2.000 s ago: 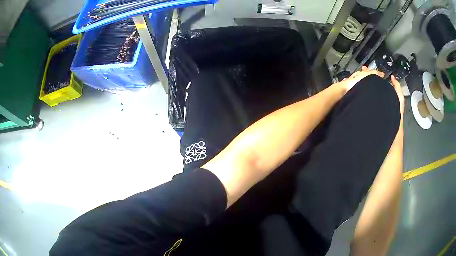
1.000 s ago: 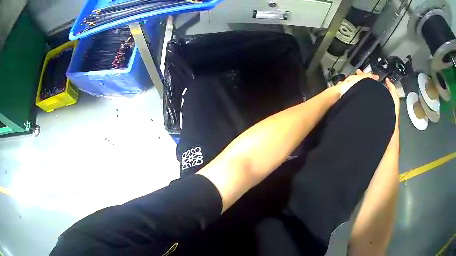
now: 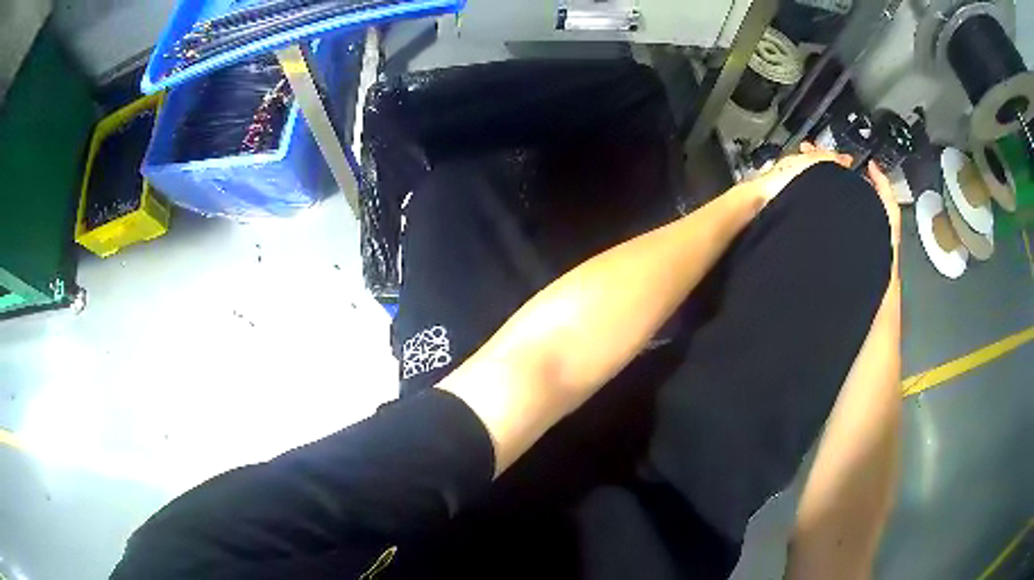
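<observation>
My left hand (image 3: 801, 167) is bare and rests at the front of my raised knee (image 3: 833, 210), at the upper right. My left forearm crosses in front of me to it. My right forearm runs up the outer side of the same leg, and my right hand (image 3: 882, 181) lies at the knee's far side. Both hands are small and partly hidden by the knee, so their finger shape is unclear. No work piece shows in them. A light blue parts tray (image 3: 312, 25) with dark cut wires is at the top left, cut off by the edge.
Below the tray stand a blue bin (image 3: 232, 185) of dark wires and a small yellow bin (image 3: 121, 231). A black-lined scrap bin (image 3: 383, 244) is by my legs under the drawer (image 3: 680, 20). A wire spool (image 3: 984, 54) and empty spools (image 3: 941, 235) are at right.
The view has shifted slightly, so the tray, bins and spools sit a little further left and higher than a second before. The hands stay at the knee.
</observation>
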